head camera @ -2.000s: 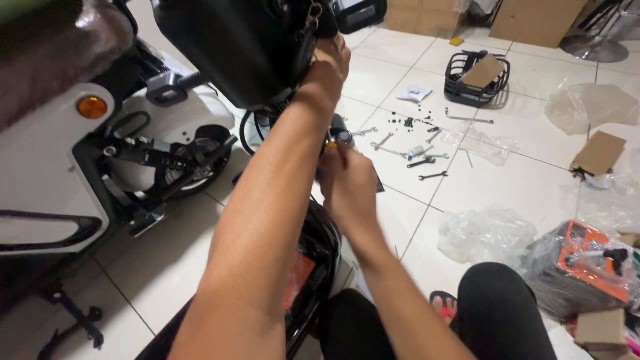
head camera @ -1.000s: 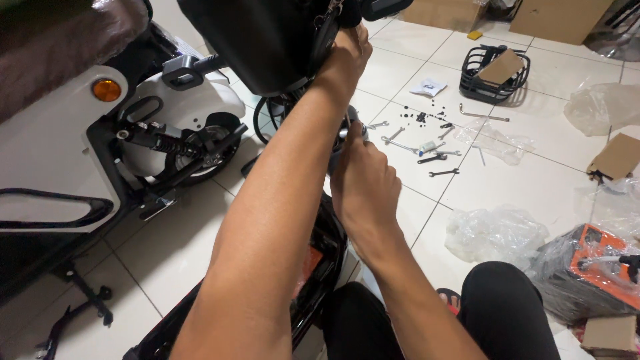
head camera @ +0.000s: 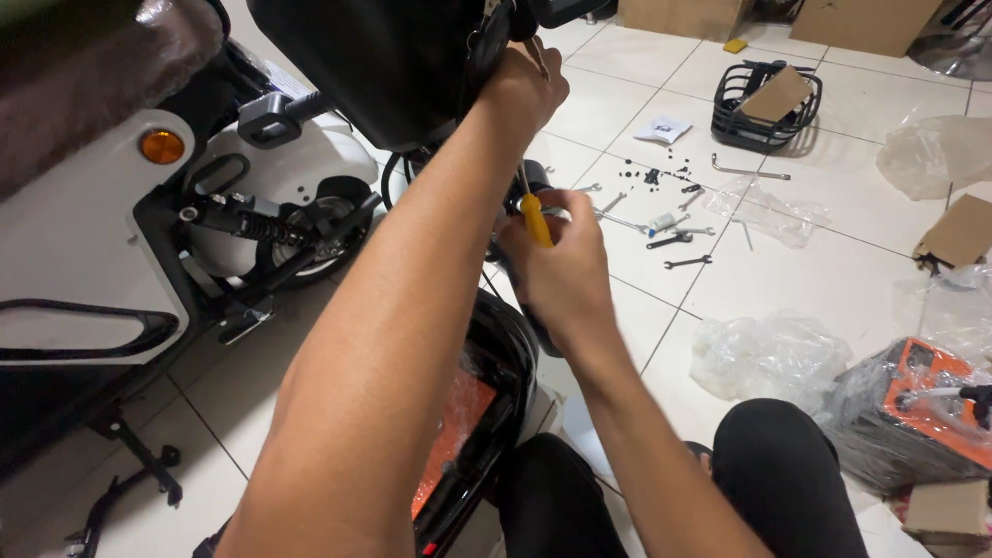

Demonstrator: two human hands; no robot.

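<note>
My left hand [head camera: 531, 81] is raised at the top centre beside a black padded seat [head camera: 364, 70], its fingers bent around a thin part I cannot make out. Below it, my right hand [head camera: 562, 248] has its thumb and fingers around the yellow handle of a screwdriver [head camera: 536, 221], whose metal shaft points up. Dark vehicle parts lie behind and left of that hand, mostly covered by my left forearm. Under the forearm is a glossy black body shell [head camera: 508, 341] with an orange, film-wrapped piece [head camera: 457, 426] inside.
A white scooter [head camera: 85, 240] stands at left. On the tiled floor lie open-end wrenches [head camera: 688, 262], an L-shaped wrench [head camera: 750, 172], small black hardware, a black basket [head camera: 725, 128] holding cardboard, and clear plastic bags [head camera: 767, 353]. A wrapped orange-and-black unit [head camera: 891, 434] sits at right.
The yellow screwdriver handle, hidden one second ago, shows clearly at my right hand, whose fingers are now more spread. My left hand stays high by the black seat.
</note>
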